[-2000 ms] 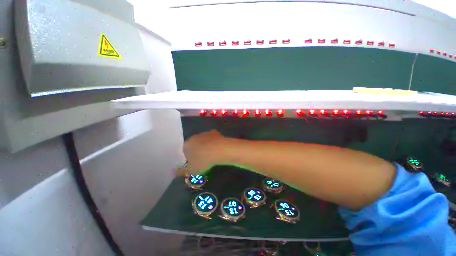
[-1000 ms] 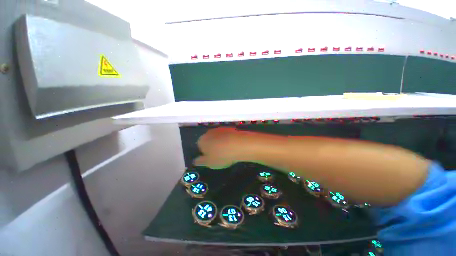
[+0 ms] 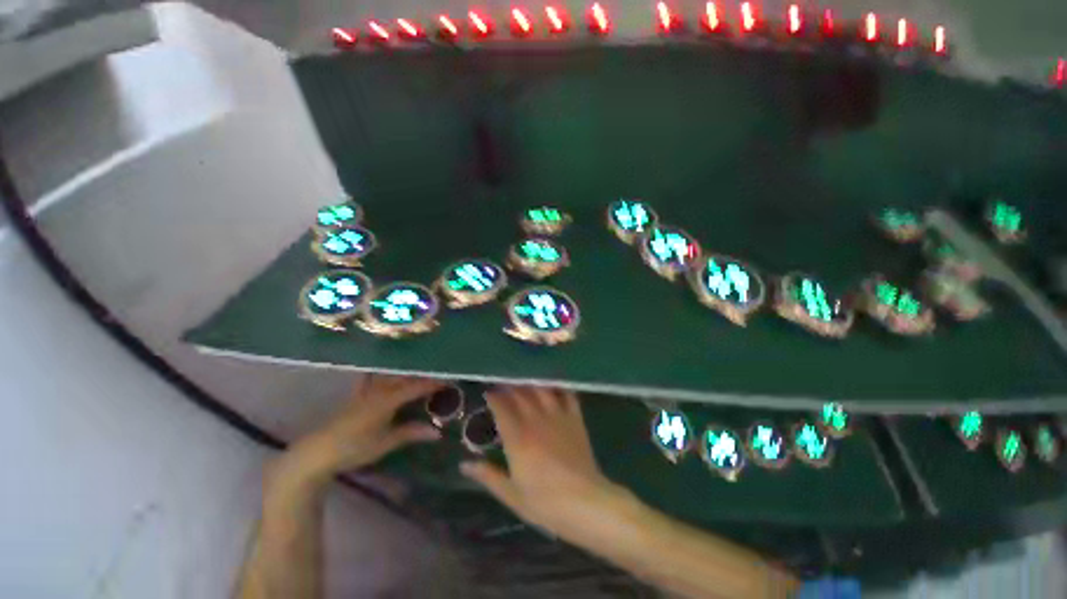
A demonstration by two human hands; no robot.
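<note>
Two dark-screened watch heads lie between my hands on the lower green shelf: one watch (image 3: 445, 404) beside my left fingers, another watch (image 3: 480, 431) at my right fingertips. My left hand (image 3: 369, 427) comes in from the lower left, fingers under the upper shelf's edge, partly hidden. My right hand (image 3: 538, 445) reaches from the lower right, its thumb and fingers around the second watch. The picture is blurred, so I cannot tell whether either hand grips a watch.
Lit watches (image 3: 400, 307) stand in curved rows on the upper green shelf (image 3: 468, 351), with its pale front edge above my hands. More lit watches (image 3: 723, 448) lie on the lower shelf at right. Red lights (image 3: 521, 20) run along the top. A black cable (image 3: 129, 351) hangs at left.
The view has tilted down to the lower shelf. My right arm has left the upper shelf and is now below it. My left hand has come into view.
</note>
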